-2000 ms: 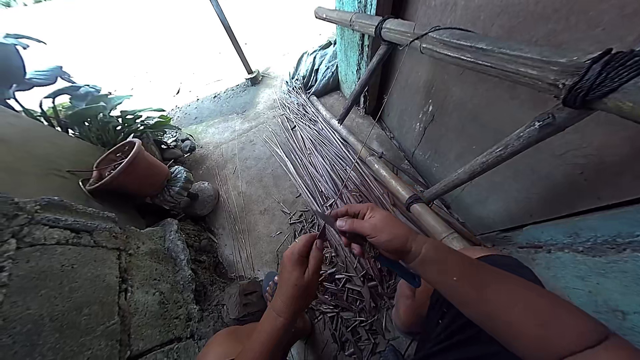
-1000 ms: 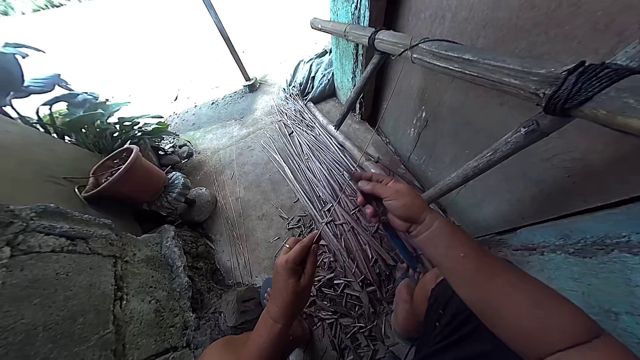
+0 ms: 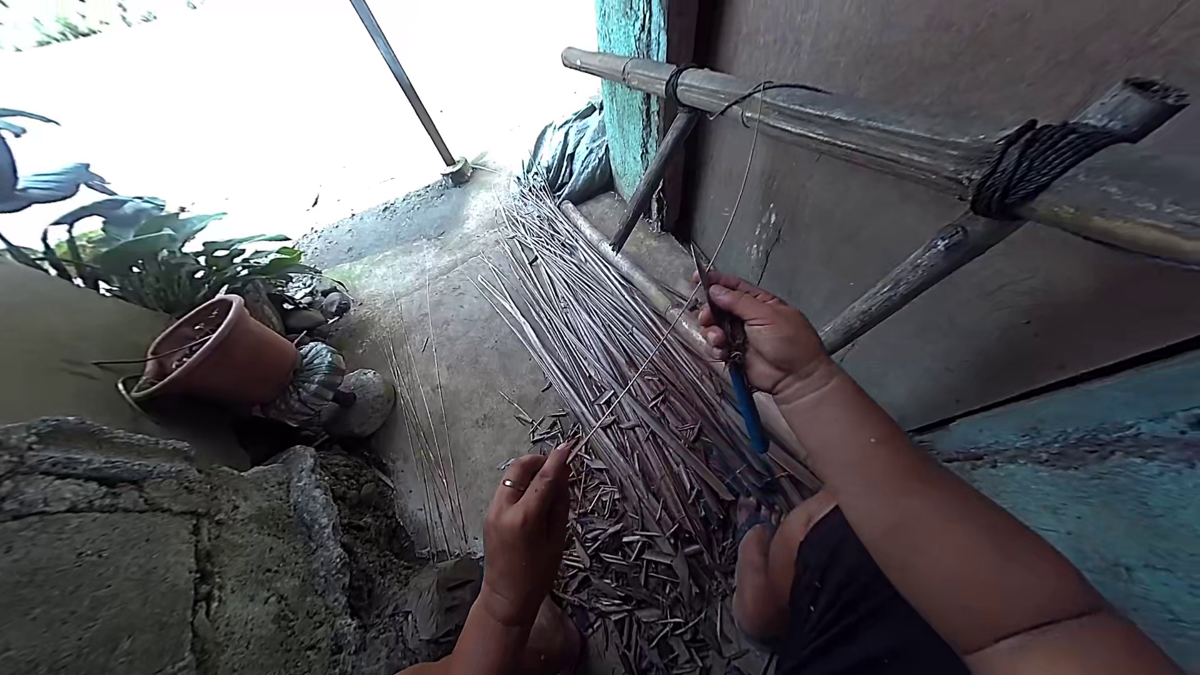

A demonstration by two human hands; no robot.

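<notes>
My left hand [image 3: 530, 516], with a ring on one finger, pinches the lower end of a thin plant strip [image 3: 647, 366] between thumb and forefinger. The strip runs up and right past my right hand [image 3: 764, 333] and curves upward in front of the wall. In my right hand is a knife [image 3: 747, 403] with a blue handle pointing down and its narrow blade tip pointing up, close beside the strip. Below both hands lies a long heap of thin dry stalks [image 3: 600, 319], with many short cut pieces [image 3: 647, 581] near my feet.
A bamboo rail [image 3: 844, 122] lashed with black cord crosses the upper right, on slanting poles. A terracotta pot [image 3: 234, 361], stones and a rough concrete block [image 3: 103, 553] stand at the left. A few thin strips [image 3: 427, 422] lie on the concrete floor. A dark plastic bag [image 3: 574, 150] sits by the turquoise post.
My hands, close together two seconds ago, are now well apart. The right hand with the knife has moved up and right, and a long strip now shows between the hands.
</notes>
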